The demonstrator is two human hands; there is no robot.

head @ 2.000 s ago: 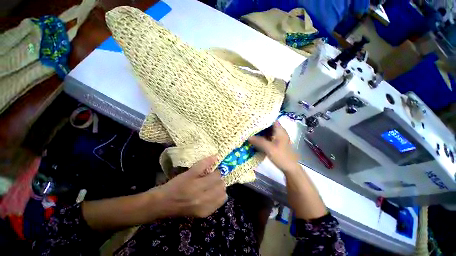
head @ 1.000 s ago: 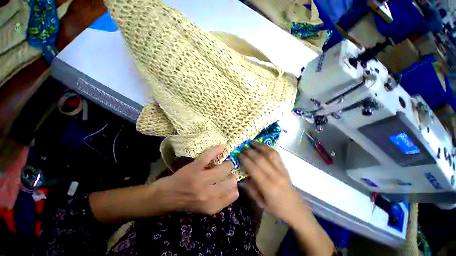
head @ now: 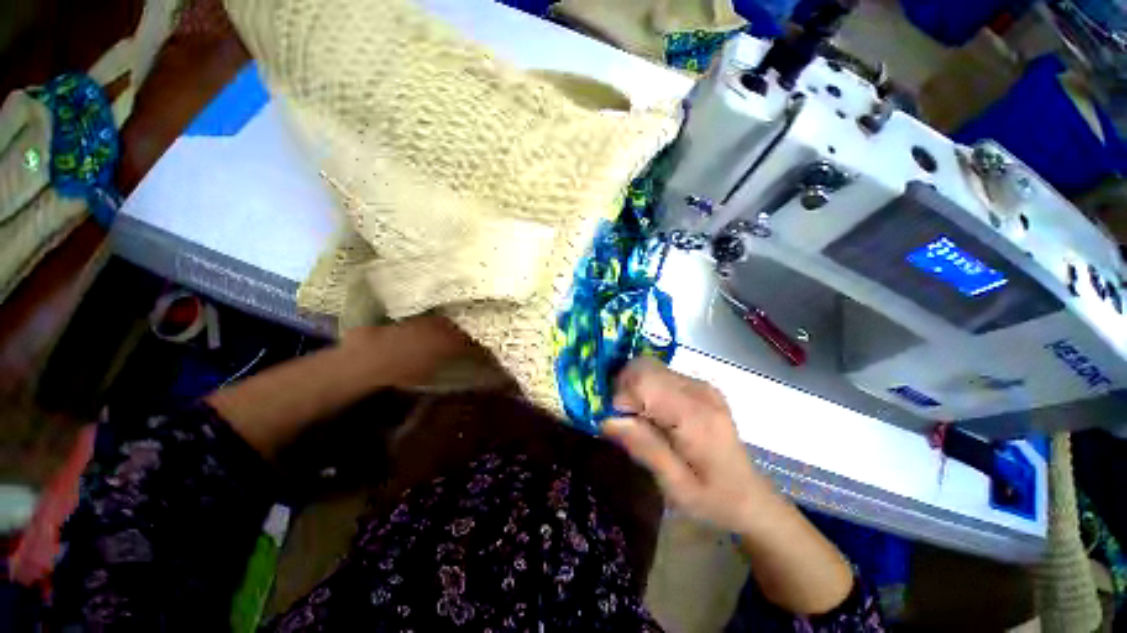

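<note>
The cream woven straw tote bag (head: 494,161) lies across the white machine table, its mouth towards the machine's needle area. The blue lining with yellow-green flowers (head: 602,324) shows along the bag's mouth. My right hand (head: 680,427) pinches the lower edge of the lining in front of the table edge. My left forearm reaches in from the left to the bag's underside. My left hand (head: 451,352) is blurred, shadowed and mostly hidden by the bag and its strap, so its grip cannot be made out.
The white sewing machine (head: 754,148) with a lit blue display stands at the right. Red-handled snips (head: 772,334) lie on its bed. Another bag with blue lining (head: 83,136) lies on the brown table at the left. One more bag (head: 649,19) is behind the table.
My left hand has moved from the bag's mouth to beneath the bag. More lining is spread out along the mouth. My right hand has shifted slightly right, still at the lining.
</note>
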